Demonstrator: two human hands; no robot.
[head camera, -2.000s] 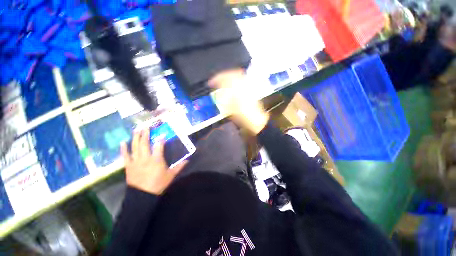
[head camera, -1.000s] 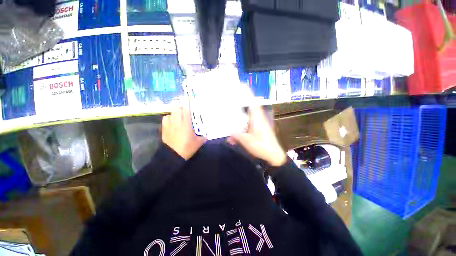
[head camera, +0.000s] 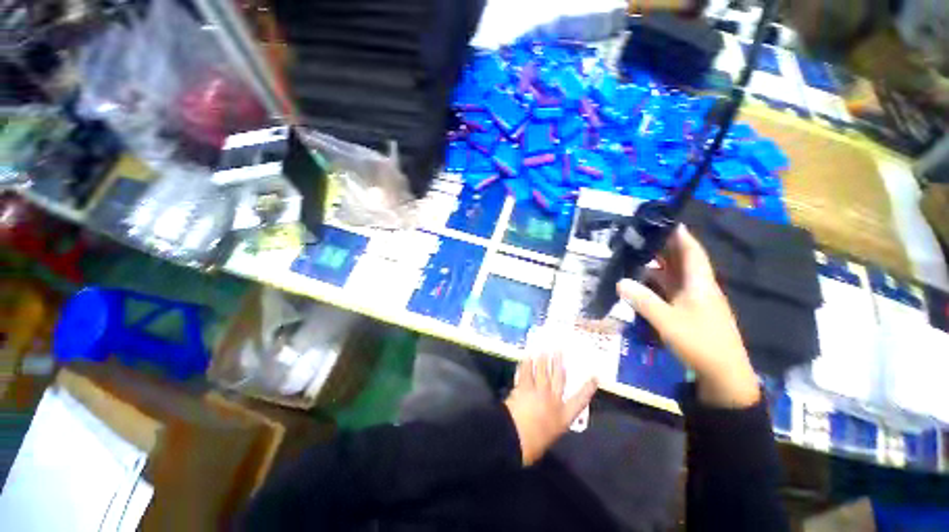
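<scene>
A white plastic housing (head camera: 565, 356), overexposed, lies at the bench edge. My left hand (head camera: 541, 407) holds it there, fingers over its near left part and thumb at its near side. A black electric screwdriver (head camera: 633, 247) hangs on a cable just beyond the housing, tip down. My right hand (head camera: 695, 317) is at the screwdriver's right side, thumb and fingers apart around its lower body; blur hides whether they close on it.
Blue battery packs (head camera: 541, 130) lie heaped at the back. Black panels (head camera: 760, 281) are stacked right of my right hand, with white covers (head camera: 885, 338) beyond. A tall black stack (head camera: 364, 73) and clear plastic bags (head camera: 172, 213) are left. An open carton (head camera: 281, 348) stands below the bench.
The view has swung left. My right hand has left the white housing and moved out to the screwdriver. My left hand stays on the housing, now lying at the bench edge.
</scene>
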